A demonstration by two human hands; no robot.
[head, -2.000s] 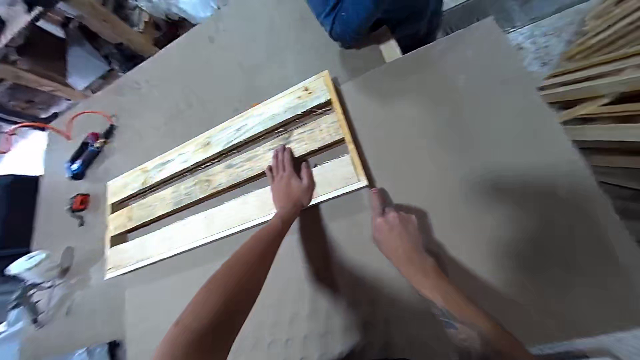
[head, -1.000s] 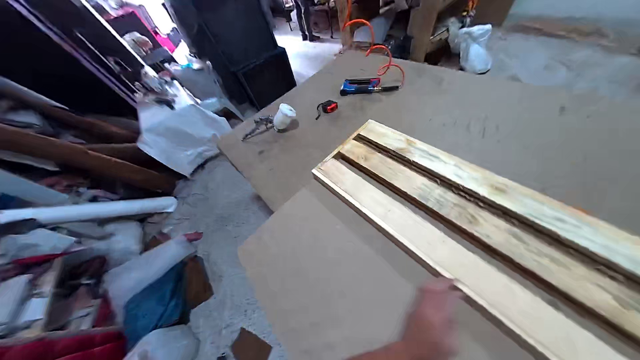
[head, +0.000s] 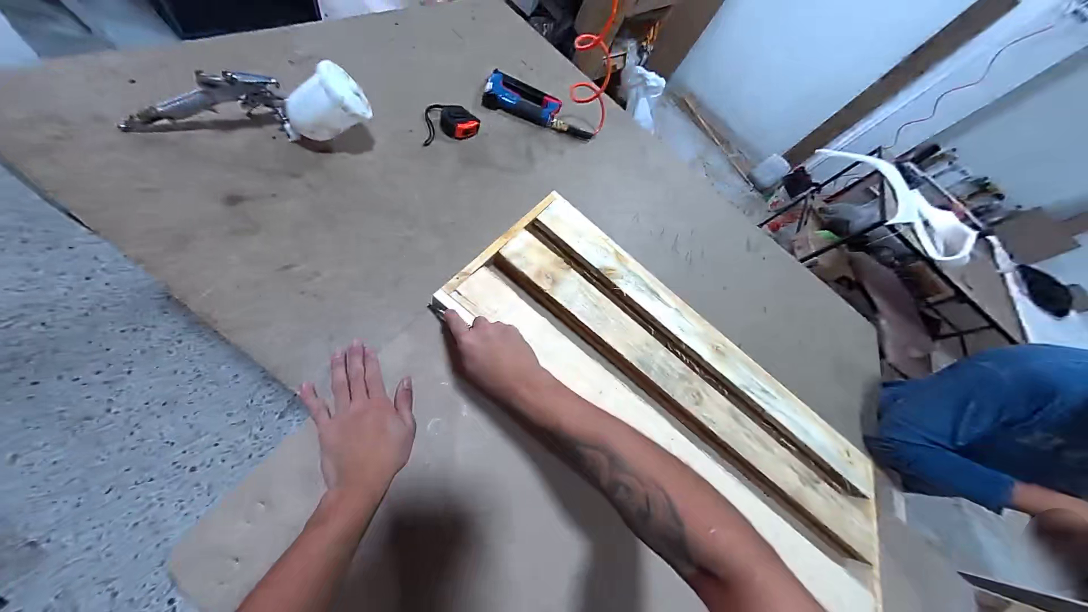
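Note:
A slatted wooden panel (head: 629, 340), with several long boards inside a thin frame, lies diagonally on the work table (head: 340, 229). My right hand (head: 497, 357) is at its left corner, the index finger reaching to the end of the frame, the other fingers curled. Something small and dark shows at that fingertip; I cannot tell whether it is held. My left hand (head: 365, 425) is spread palm down on or just over the table, left of the panel, with nothing in it. The tattooed right forearm covers part of the nearest board.
On the table beyond the panel are a spray gun with a white cup (head: 327, 100), a tape measure (head: 459, 122) and a blue air tool (head: 523, 100) with an orange coiled hose (head: 605, 76). A person in blue (head: 986, 416) is at the right. Speckled floor (head: 144, 391) borders the table's left edge.
Two seconds ago my left hand lay on the boards; now it is beside the panel, off the wood. My right hand is now at the panel's other end. The view has swung strongly.

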